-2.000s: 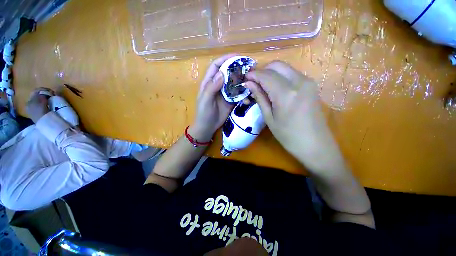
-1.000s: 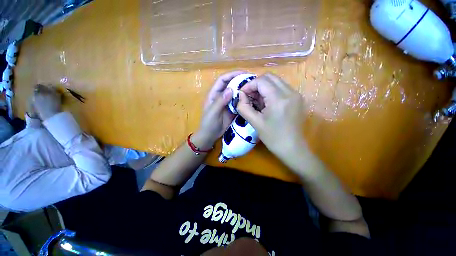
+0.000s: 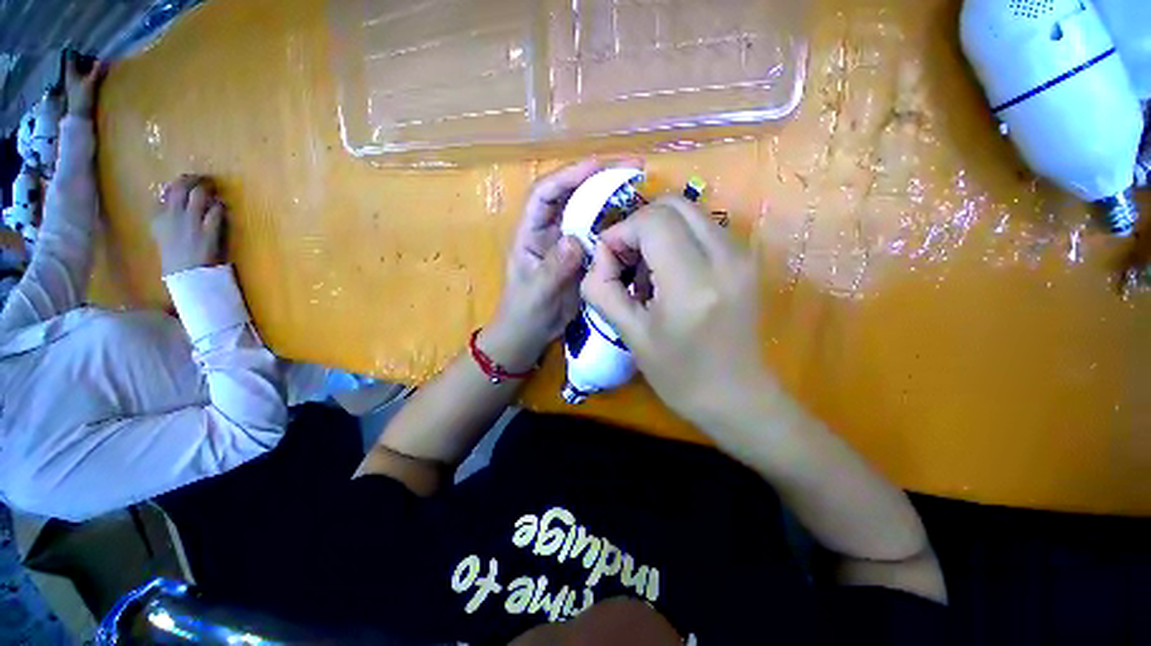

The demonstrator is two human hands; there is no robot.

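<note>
My left hand (image 3: 540,271) holds a small white half-round camera head shell (image 3: 593,205), its dark inside turned towards my right hand. My right hand (image 3: 669,284) is at the shell's open side with thumb and fingers pinched together; what lies between the fingertips is too small to tell. A white bulb camera body (image 3: 600,364) with black patches lies just below my hands, its silver screw base pointing towards me. My right hand covers part of the body.
A clear plastic tray (image 3: 568,135) lies beyond my hands on the orange bench. Large white bulb bodies (image 3: 1058,107) are at the upper right. A small yellow-tipped dark piece (image 3: 694,188) shows past my right hand. At left, a person's white-sleeved arms (image 3: 208,309) rest on the bench.
The shell has tilted so that more of its white outside shows. The small yellow-tipped piece has come into view. The neighbour's arms have moved, one reaching to the far left edge.
</note>
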